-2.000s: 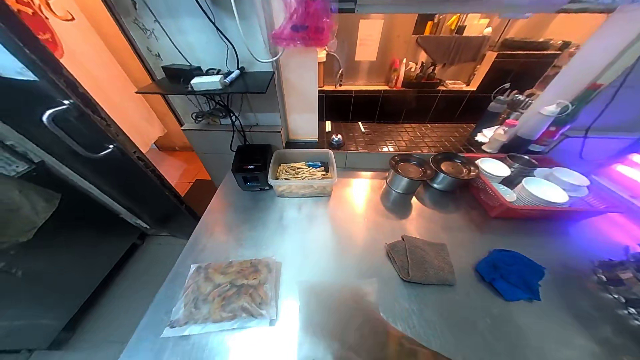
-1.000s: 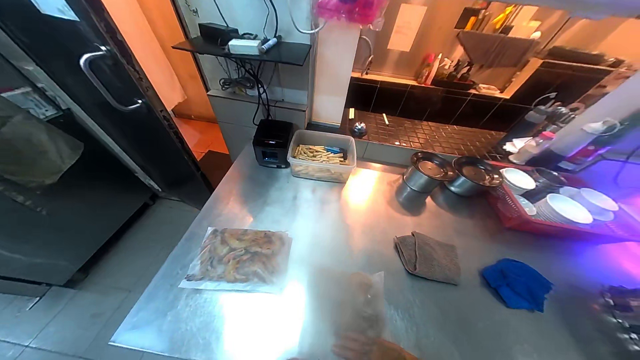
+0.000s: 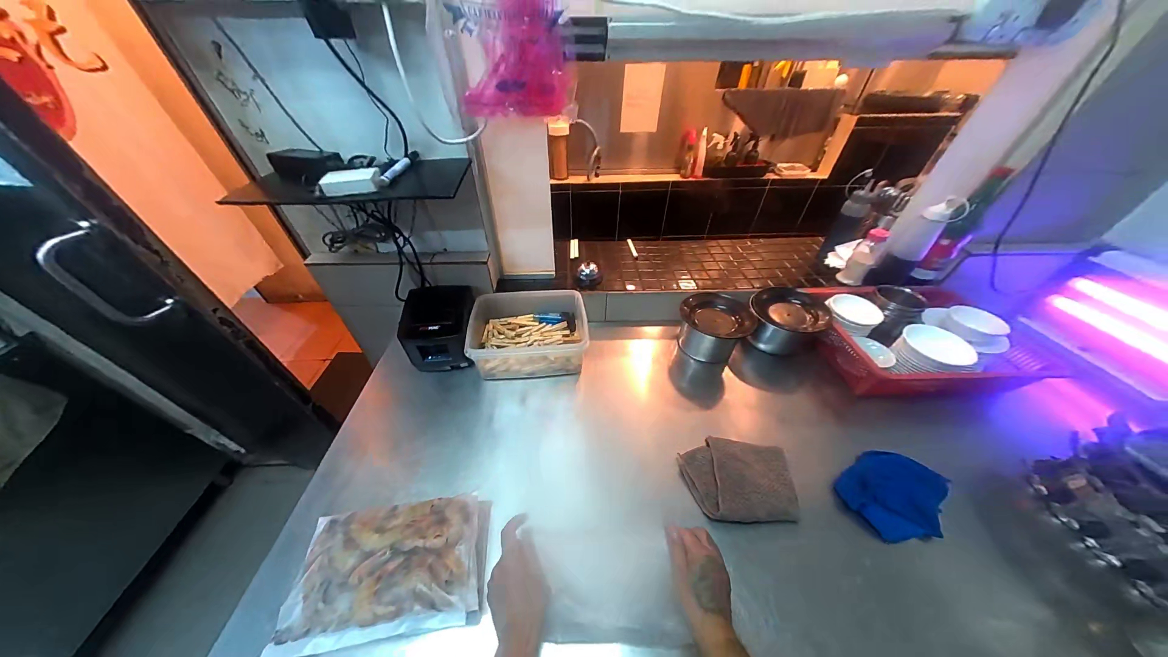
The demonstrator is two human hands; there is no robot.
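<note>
My left hand [image 3: 518, 589] is low on the steel worktop [image 3: 584, 438], just right of a clear flat bag of brownish food pieces [image 3: 383, 570]. My right hand [image 3: 704, 584] lies opposite it, below a folded grey-brown cloth [image 3: 739, 479]. Between both hands there is a faint, see-through plastic sheet or bag [image 3: 607, 584]; its edges reach my fingers, but whether they grip it is unclear. A crumpled blue cloth [image 3: 892, 495] sits farther right.
Along the back stand a black boxy device [image 3: 435, 328], a plastic tub of small wooden pieces [image 3: 527, 360], two metal pots [image 3: 707, 338] [image 3: 789, 319] and a red basket [image 3: 912, 381] of white dishes. Metal items [image 3: 1104, 502] are at the right edge. A black shelf [image 3: 347, 187] holds cables.
Earlier, one hand showed at the bottom with a translucent plastic piece; now both hands are in view, apart, at its sides. The bag of food and the cloths remain in place.
</note>
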